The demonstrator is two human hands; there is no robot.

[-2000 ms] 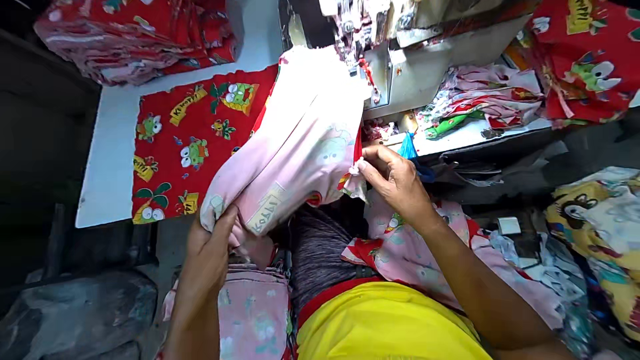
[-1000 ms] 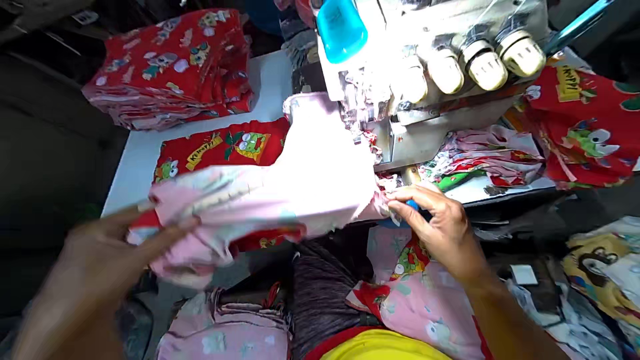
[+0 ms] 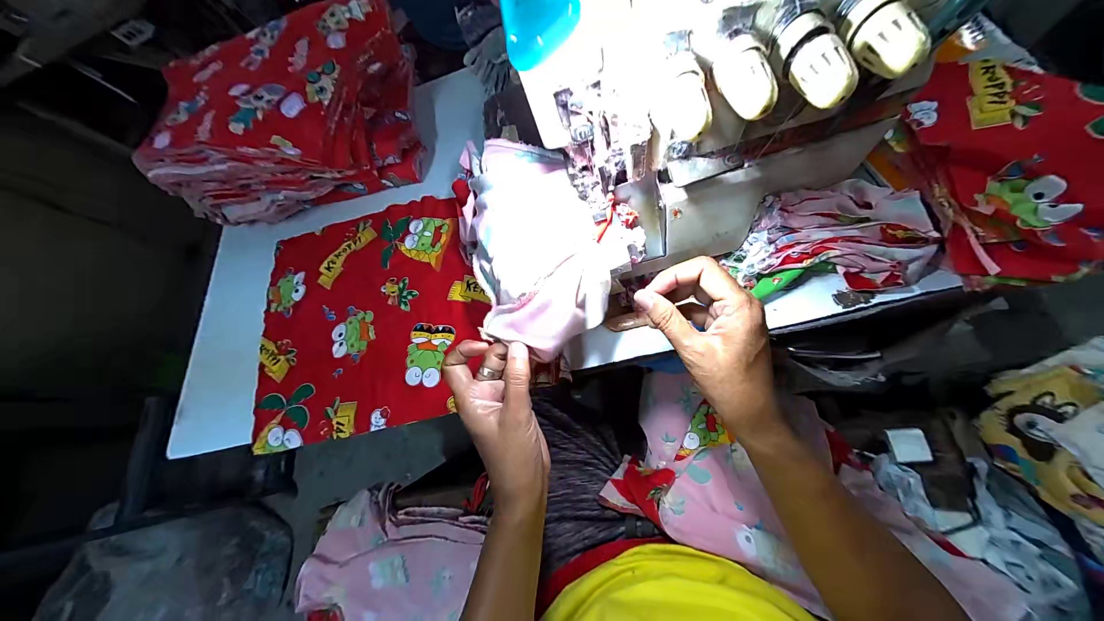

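A pale pink fabric piece [image 3: 543, 250], glaring under bright light, lies at the needle area of an overlock sewing machine [image 3: 733, 190]. My left hand [image 3: 496, 388], with a ring on one finger, pinches its near edge between thumb and fingers. To the right of the fabric, my right hand [image 3: 716, 332] is raised in front of the machine with thumb and forefinger close together; whether a thread or scrap is between them cannot be told. A red printed fabric panel [image 3: 362, 328] lies flat on the white table, left of the pink piece.
Folded red fabric is stacked [image 3: 285, 103] at the back left of the white table [image 3: 207, 345]. Bunched pink and red cloth [image 3: 845, 233] lies right of the machine, beside hanging red fabric [image 3: 1018, 181]. Pink pieces [image 3: 742, 509] cover the lap area. A blue translucent object [image 3: 539, 30] is on the machine.
My left hand has moved right, from the outstretched end of the pink fabric to its near edge by the machine. The fabric is now bunched closer to the needle area. My right hand has left the fabric's edge.
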